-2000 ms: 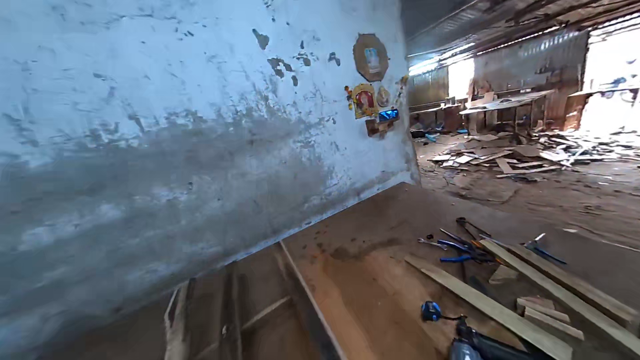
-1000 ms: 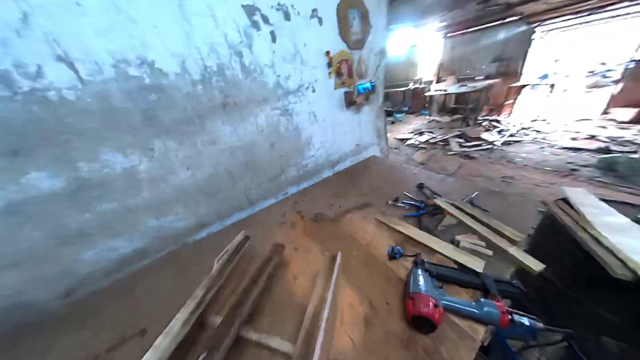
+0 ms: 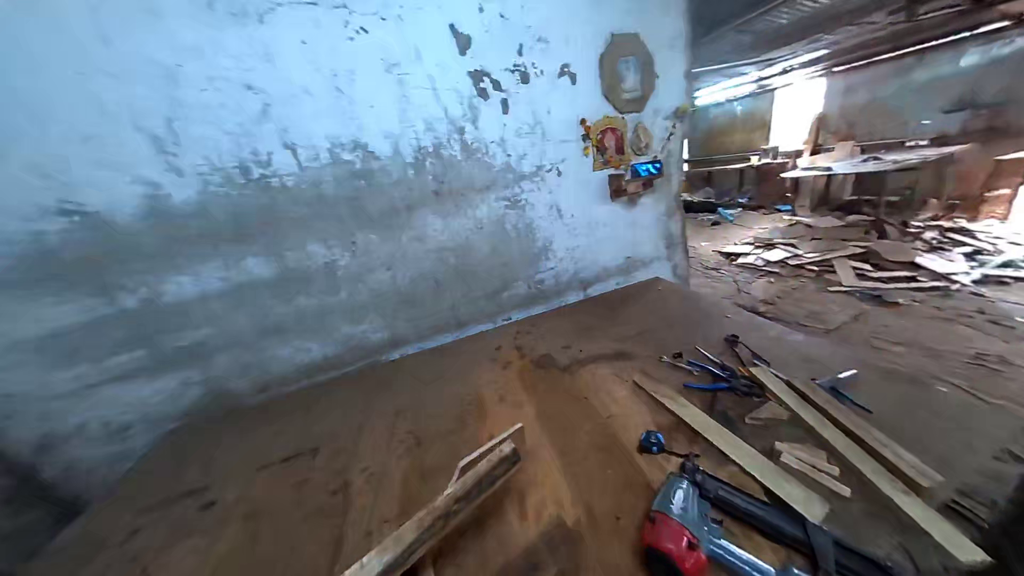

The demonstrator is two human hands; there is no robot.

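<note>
Neither my left hand nor my right hand shows in the head view. Wooden pieces [image 3: 448, 512], perhaps parts of a frame, rise from the bottom edge over the brown tabletop [image 3: 320, 448]; what holds them is hidden. A red and grey pneumatic nailer [image 3: 680, 520] lies at the lower right, its black magazine pointing right. Just above it sits a small blue tape measure [image 3: 651, 442]. Blue-handled pliers [image 3: 716, 380] and other hand tools lie in a cluster behind. Long wooden strips [image 3: 736, 448] lie to the right, with short offcuts [image 3: 812, 466] between them.
A stained plaster wall [image 3: 320, 200] borders the table's far left side. On it hang an octagonal frame [image 3: 628, 72] and a small shelf [image 3: 630, 186]. Scrap boards [image 3: 856, 252] are heaped on the floor behind, near a workbench [image 3: 880, 162]. A hammer-like tool [image 3: 842, 388] lies at the right.
The wooden pieces at the bottom have shifted; fewer of them show than one second ago. The view has swung about. No hand has appeared.
</note>
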